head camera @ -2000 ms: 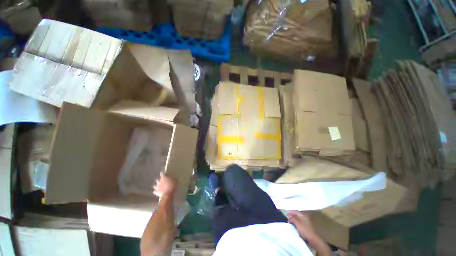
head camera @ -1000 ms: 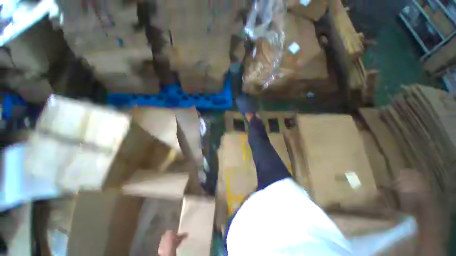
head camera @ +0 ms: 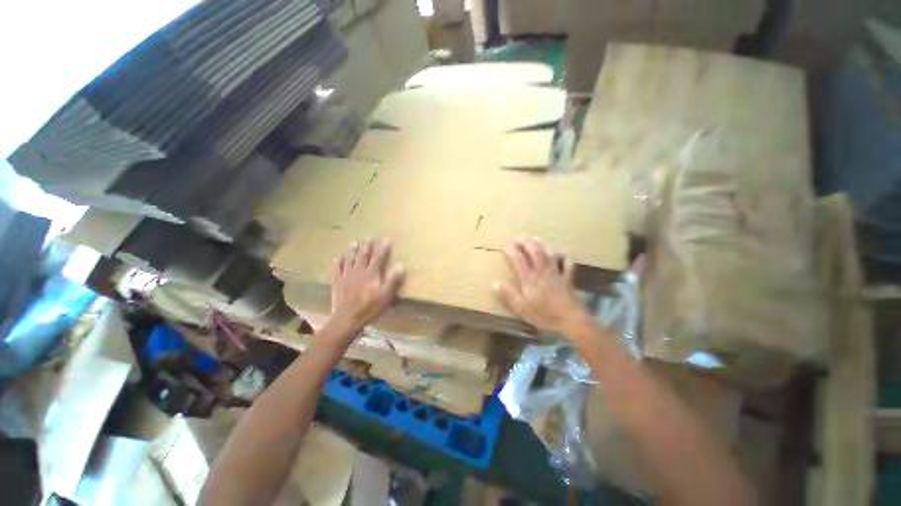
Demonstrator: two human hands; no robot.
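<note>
A stack of flat brown die-cut carton blanks (head camera: 435, 198) with slots and flaps lies in the middle in front of me. My left hand (head camera: 366, 282) rests on the near left part of the top blank, fingers spread. My right hand (head camera: 535, 282) rests on the near right part of it, fingers spread and pointing away from me. Neither hand is seen gripping anything; whether the thumbs press on the edge cannot be told.
A blue plastic pallet (head camera: 410, 415) shows below the stack. Clear plastic film (head camera: 573, 380) hangs at its near right. A large cardboard-covered stack (head camera: 711, 217) stands on the right. Grey layered sheets (head camera: 212, 84) are piled at the left. Scraps lie at the lower left.
The view has moved from the open carton and taped stack to the die-cut blanks. My left hand has left the open carton's flap, and both hands now lie on the blanks.
</note>
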